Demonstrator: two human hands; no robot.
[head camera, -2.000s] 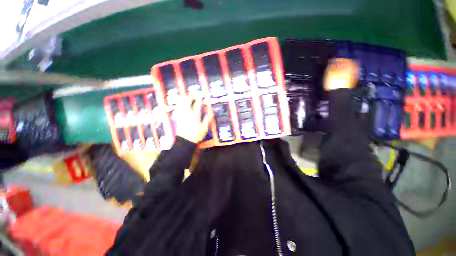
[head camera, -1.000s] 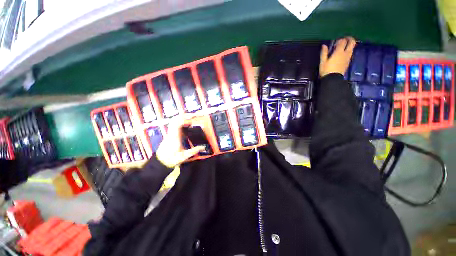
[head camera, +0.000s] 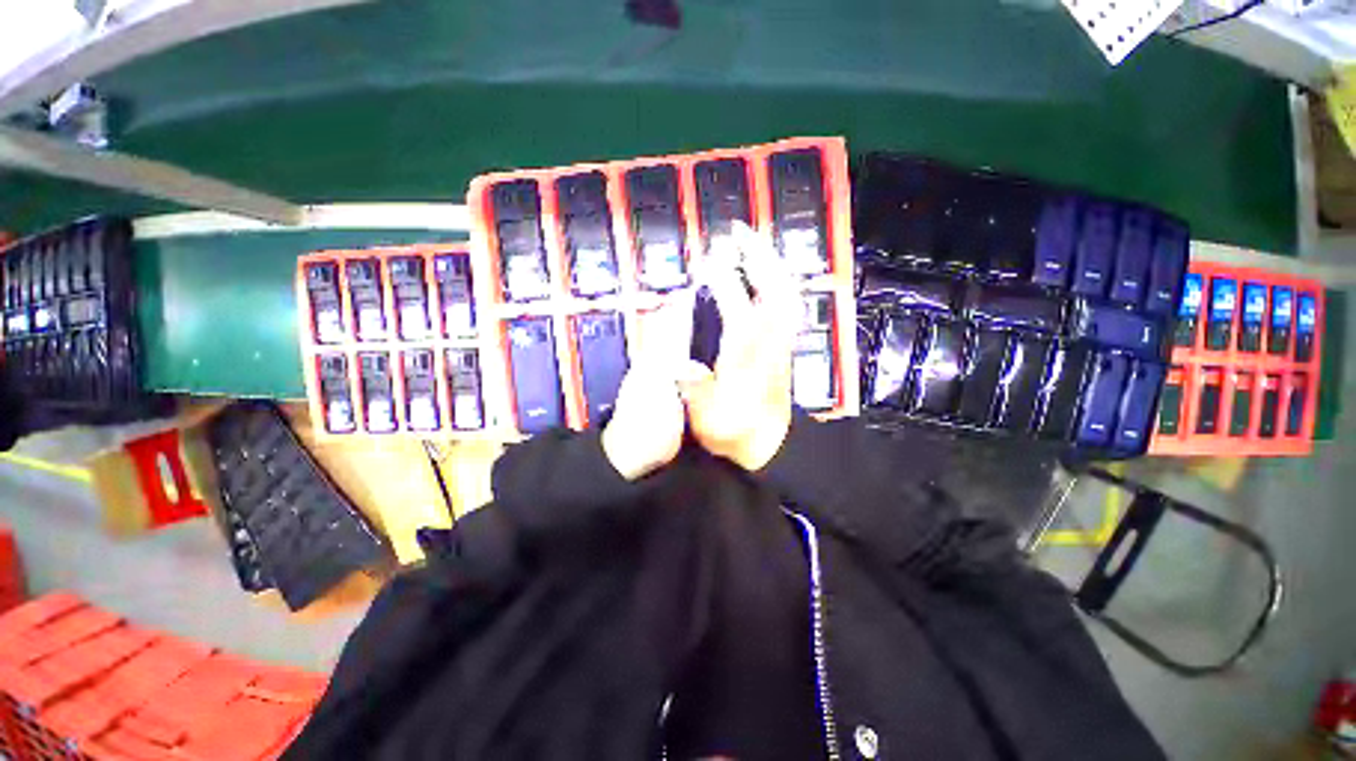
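My left hand (head camera: 651, 390) and my right hand (head camera: 748, 364) are together over the lower row of the orange phone tray (head camera: 845, 238). Between them they hold a small dark phone (head camera: 705, 327), mostly hidden by the fingers. The tray's upper row holds open phone bodies (head camera: 591, 238) with white patches. Two covered phones (head camera: 537, 375) with dark-blue backs lie in the lower left slots. The glossy black blister tray (head camera: 952, 223) is at the right, with blue back covers (head camera: 1135, 245) at its right end.
A waiting orange tray (head camera: 310, 327) of phones stands left. Another orange tray (head camera: 1252, 357) with blue-faced phones is far right. Black trays (head camera: 75, 320) lie far left, and a black blister tray (head camera: 283, 506) sits below the bench. Orange trays (head camera: 149, 669) are stacked lower left.
My right hand has come from the blister tray to my left hand over the phone tray. My left hand has moved right with the dark phone. The view has shifted.
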